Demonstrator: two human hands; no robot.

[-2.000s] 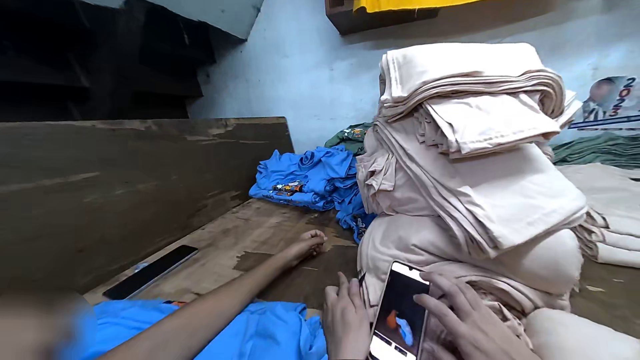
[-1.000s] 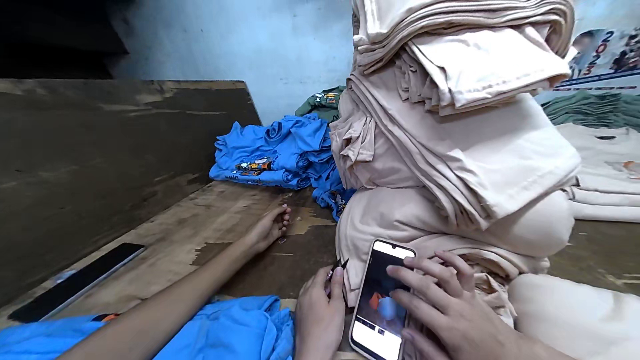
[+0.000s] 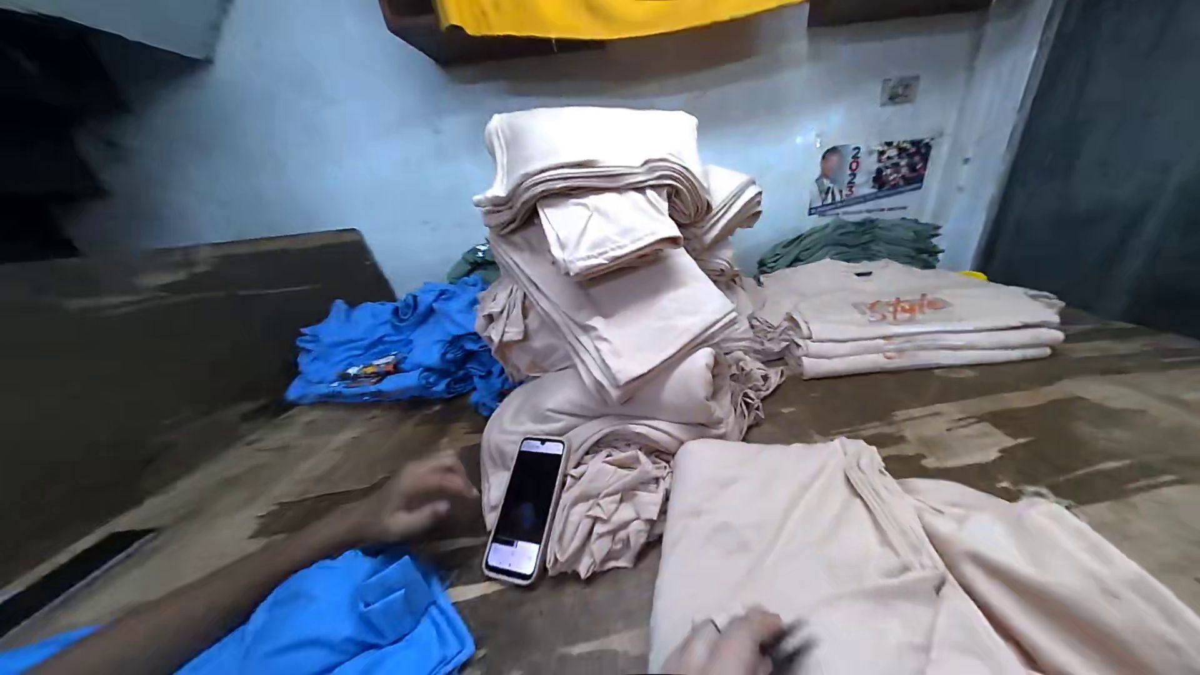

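My left hand (image 3: 727, 645) is blurred at the bottom edge, over a folded beige fabric stack (image 3: 787, 544). A small dark tool (image 3: 792, 642), perhaps thread snips, shows at its fingertips. My right hand is out of view. A smartphone (image 3: 525, 511) leans upright against a beige fabric bundle (image 3: 614, 511), its screen mostly dark, and no hand touches it. Behind it rises a tall, uneven pile of folded beige fabric (image 3: 600, 150).
Another person's forearm and hand (image 3: 422, 492) reach in from the left, over blue fabric (image 3: 356, 609). Blue garments (image 3: 394, 347) lie against a wooden board (image 3: 187, 328). Printed beige shirts (image 3: 919, 314) and green fabric (image 3: 853, 246) are stacked at right. A dark flat bar (image 3: 66, 572) lies at left.
Both my hands have left the phone, which now leans against the beige bundle. My left hand is over the folded fabric at the front. The view has swung right.
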